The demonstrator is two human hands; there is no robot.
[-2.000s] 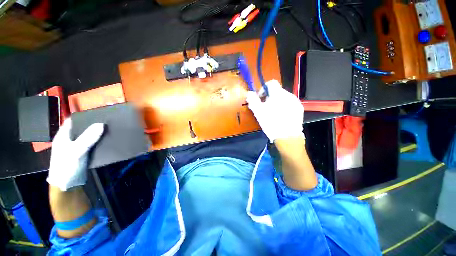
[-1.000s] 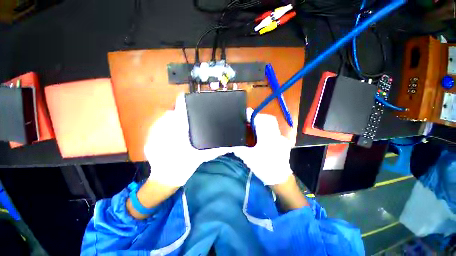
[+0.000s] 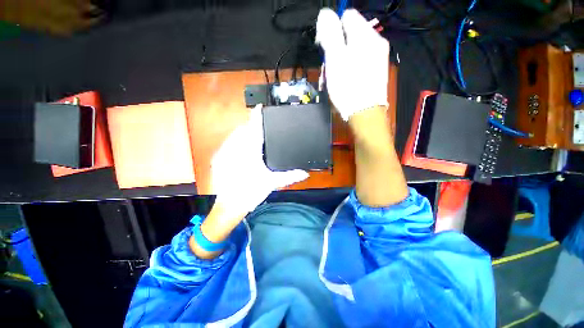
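Note:
A black set-top box lies on the orange-brown board, its back edge against the white connector block. My gloved left hand holds the box at its left side and front edge. My gloved right hand is raised over the back right of the board, near the blue cable. Its fingers hide most of that cable and the AV plugs, so I cannot tell whether it grips anything.
Another black box rests on a red pad at the right, beside a remote control. The orange test box stands at the far right. At the left are an orange pad and a black box on a red pad.
The set-top box has gone from my left side onto the board at the connector block. My right hand has left the box and moved up to the back. The left pad is uncovered.

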